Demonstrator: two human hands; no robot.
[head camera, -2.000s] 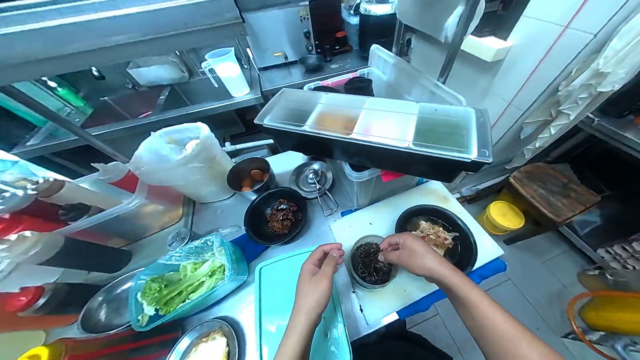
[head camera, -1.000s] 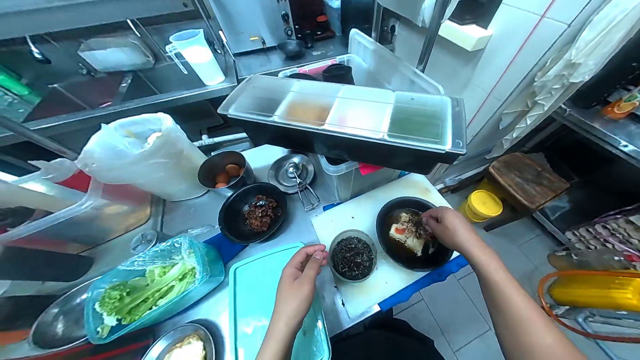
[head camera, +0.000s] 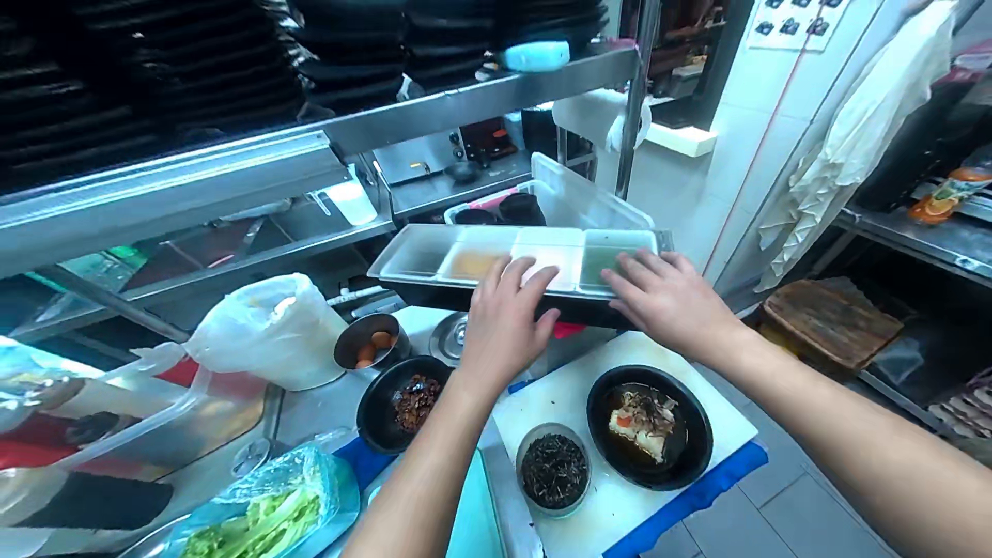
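Note:
Both hands reach forward over a long black condiment box (head camera: 418, 293) with a clear compartment lid (head camera: 550, 242). My left hand (head camera: 513, 310) rests at the lid's front edge near the middle, fingers apart. My right hand (head camera: 659, 298) touches or hovers over the lid's right end, above a green filling, fingers spread. Nearer me on a white cutting board (head camera: 601, 515) stand a black bowl (head camera: 649, 428) with pale food, brown flakes and dark liquid, and a clear tub of dark shreds (head camera: 554, 470). A black bowl of reddish-brown pieces (head camera: 415, 403) sits beside my left forearm.
Left of the bowls are a pot with brown eggs (head camera: 374, 345), a white plastic bag (head camera: 271, 329) and a plastic-lined tub of lettuce (head camera: 267, 515). A metal shelf (head camera: 480, 105) with stacked black dishes runs overhead. A blue cloth (head camera: 697, 496) lies under the board.
Both hands have moved forward from the dark shreds and the black bowl to the condiment box. My right hand has left the bowl of pale food. The view has tilted up.

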